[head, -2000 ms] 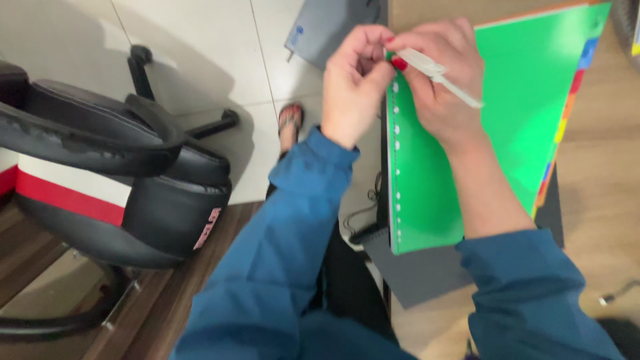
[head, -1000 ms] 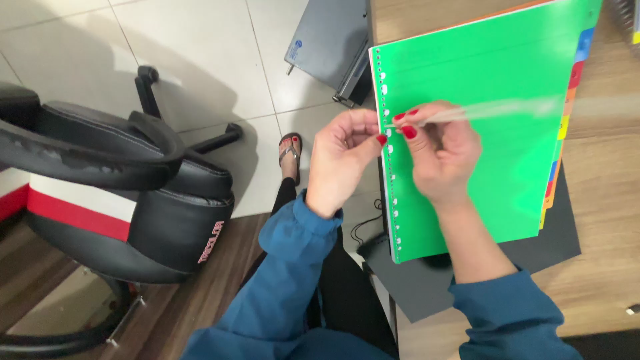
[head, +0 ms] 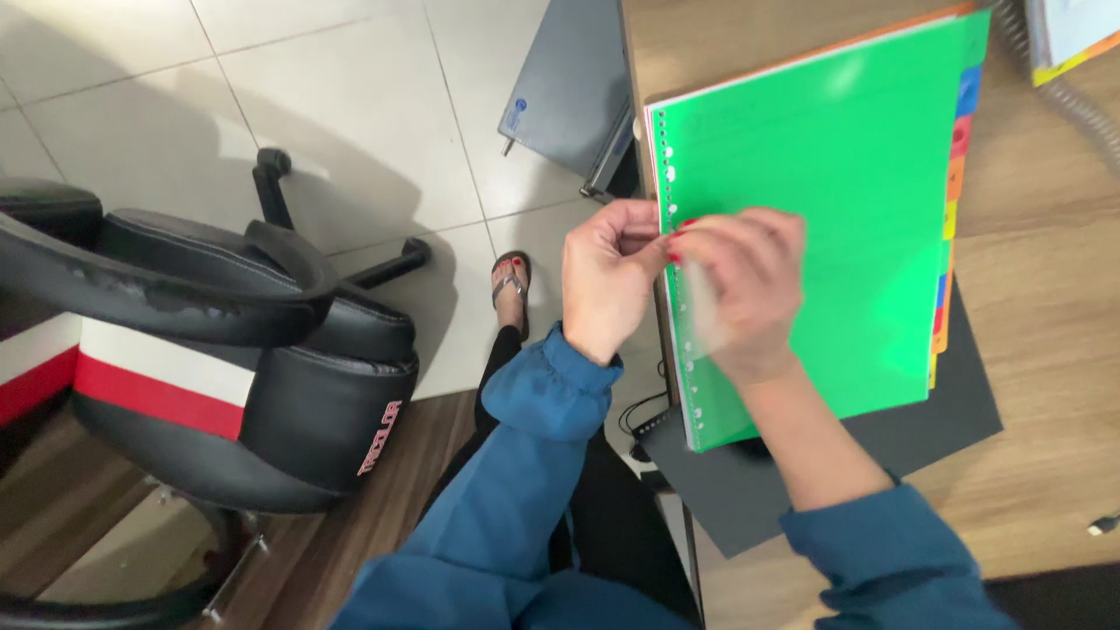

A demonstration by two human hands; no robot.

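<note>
A green plastic cover sheet (head: 840, 219) lies on top of a stack of tabbed dividers (head: 960, 136), a row of punched holes along its left edge. My left hand (head: 612, 271) pinches that edge between thumb and fingers. Across from it, my right hand (head: 744, 289) touches the holed edge, its fingertips meeting the left thumb. A blurred whitish translucent strip (head: 703, 311) hangs from the right fingers over the green sheet. Its far end is too blurred to make out.
A dark grey sheet (head: 735, 499) sticks out under the stack on the wooden desk (head: 1032, 350). A spiral-bound notebook (head: 1072, 31) is at top right, a cable plug (head: 1104, 525) at right. A black chair (head: 324, 420) stands left; a grey metal case (head: 573, 87) is beside the desk.
Both hands have moved down along the holed edge since two seconds ago. The translucent strip, which stretched out to the right one second ago, now hangs downward from my right hand.
</note>
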